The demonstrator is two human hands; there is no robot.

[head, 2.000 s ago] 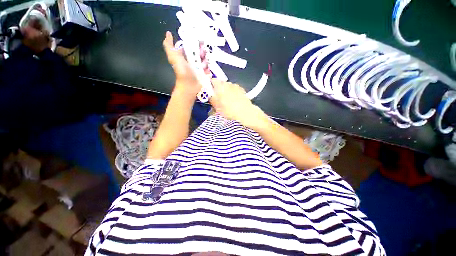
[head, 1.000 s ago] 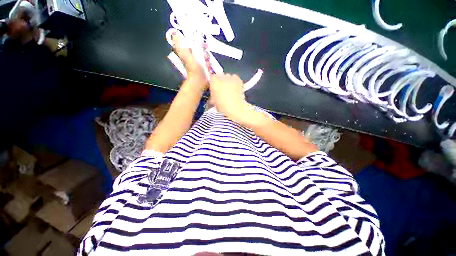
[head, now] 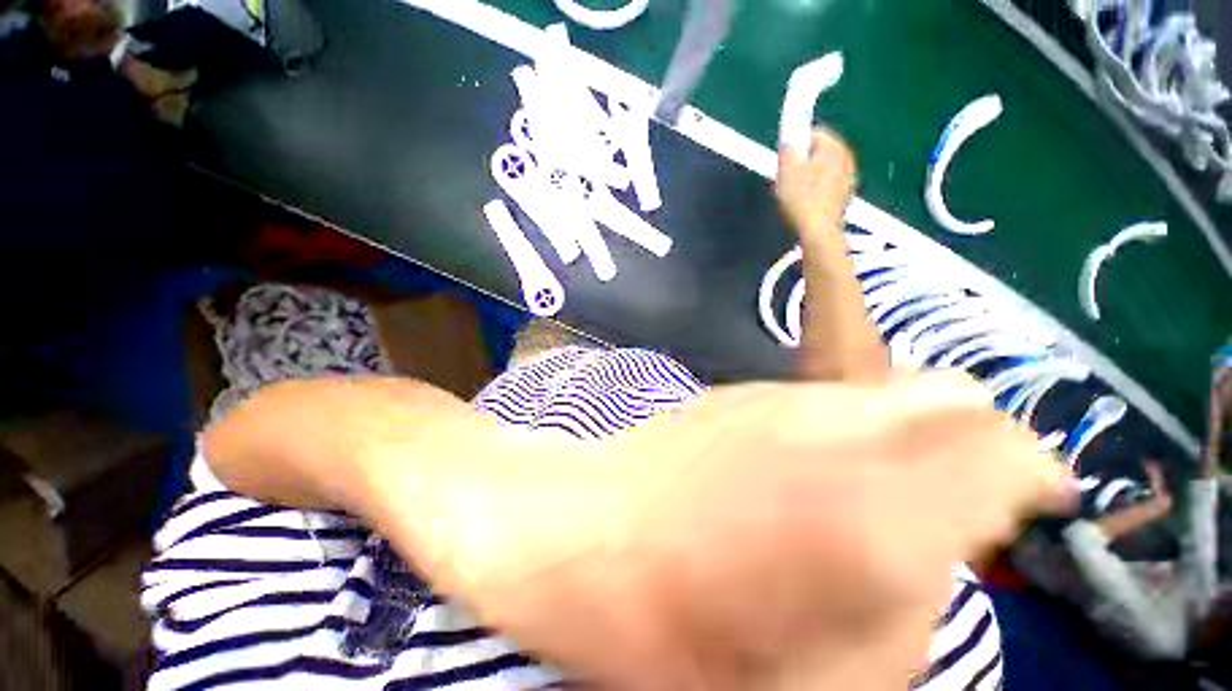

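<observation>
My right hand (head: 817,186) reaches out over the green belt and is closed on a white curved piece (head: 808,97), its upper end bending right. My left forearm crosses low in front of me, very near the camera. My left hand (head: 932,473) is large and blurred at the lower right; I cannot tell whether it holds anything. A loose pile of straight white covers (head: 574,169), some with round cross-marked ends, lies on the black bench. One cover (head: 520,257) lies at the pile's near side. A row of curved shells (head: 946,324) is partly hidden behind my right arm.
More curved units (head: 942,169) lie spaced on the green belt (head: 892,81). A grey upright (head: 693,61) stands at the belt edge. A carton (head: 432,344) of white parts is below. Another person's hand (head: 165,84) shows upper left; other hands show at the right edge.
My hands have left the cover pile. My right hand has moved out over the belt with a curved piece; my left arm has swung across to the right. The view has shifted.
</observation>
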